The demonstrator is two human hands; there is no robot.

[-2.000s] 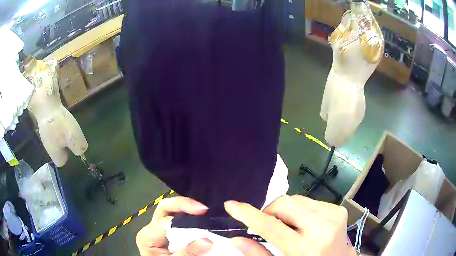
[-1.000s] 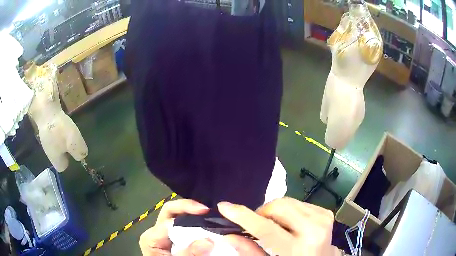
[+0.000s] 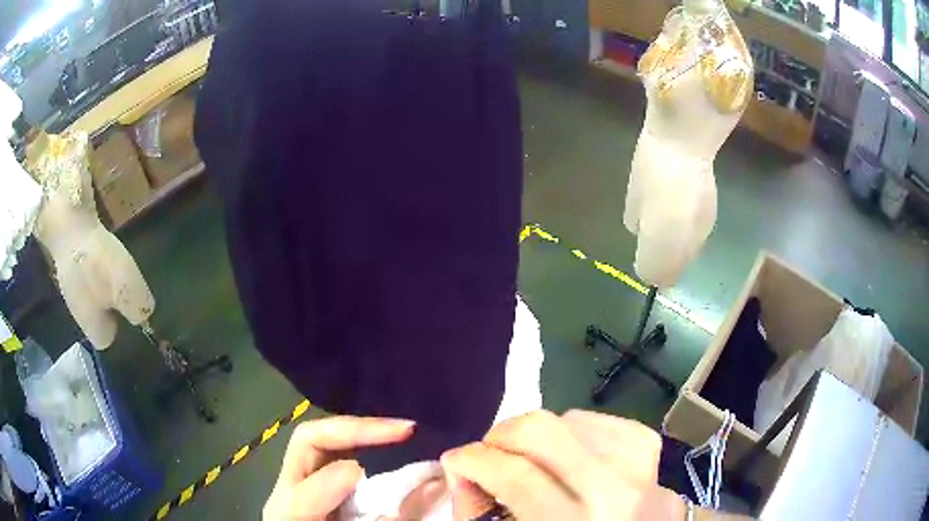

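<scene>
The dark garment layer [image 3: 377, 224] hangs long in the centre, its lower edge between my hands. White cloth [image 3: 524, 356] shows behind it at the right and is bunched below the hem. My left hand [image 3: 331, 463] holds the hem and white cloth, index finger on the dark cloth. My right hand [image 3: 560, 463] is pinched at the hem, fingertips close together. A small dark piece [image 3: 489, 511] shows under my right fingers at the bottom edge; most of it is hidden, and I cannot tell what it is.
Cream dress forms stand at left [image 3: 92, 249] and right [image 3: 680, 153] on black wheeled stands. A blue crate [image 3: 127, 448] is at lower left. An open carton [image 3: 754, 295] with dark and white garments is at lower right, beside white hangers [image 3: 710, 458] and a white-topped box [image 3: 851, 458].
The garment and both hands sit further left in view. The dark strip seen between my hands before is now mostly out of sight. My right fingertips have moved lower and closer together.
</scene>
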